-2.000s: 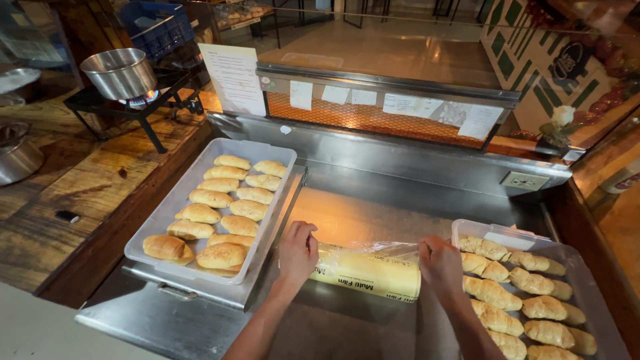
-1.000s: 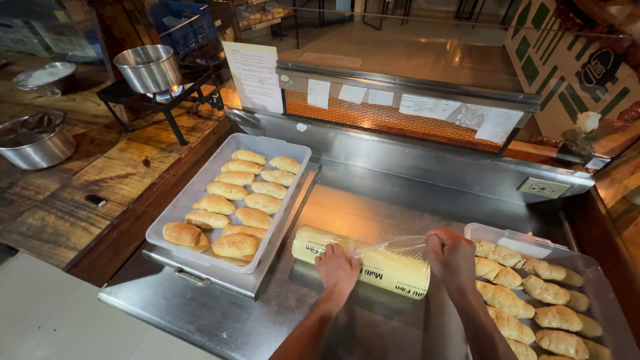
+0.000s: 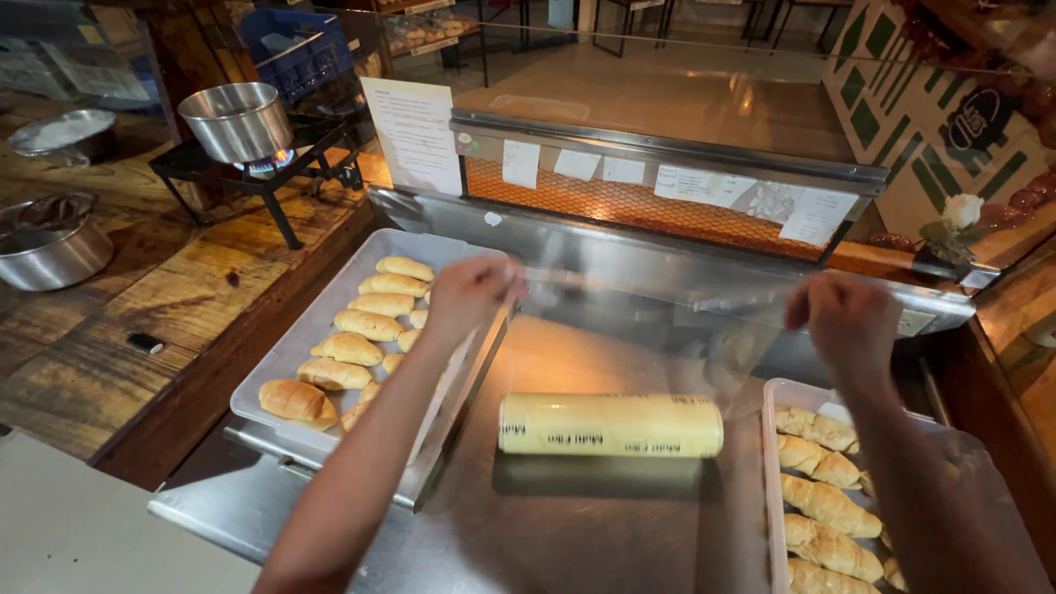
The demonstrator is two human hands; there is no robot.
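Note:
A sheet of clear plastic film is stretched between my two raised hands. My left hand, blurred, grips one edge of it beside the left tray's inner rim. My right hand pinches the other edge above the right tray. Below the film, a yellowish roll of cling film lies crosswise on the steel counter. The left plastic tray holds rows of baked bread rolls, partly hidden by my left arm. More bread rolls fill the right plastic tray, partly covered by my right arm.
At the left, a steel pot sits on a lit gas burner. Steel bowls stand on the wooden counter. A framed glass panel with paper notes rises behind the steel counter, and a printed sheet stands beside it.
Both hands have risen off the roll and moved up and apart, with film now spread between them. My left hand, earlier on the roll, is now near the left tray.

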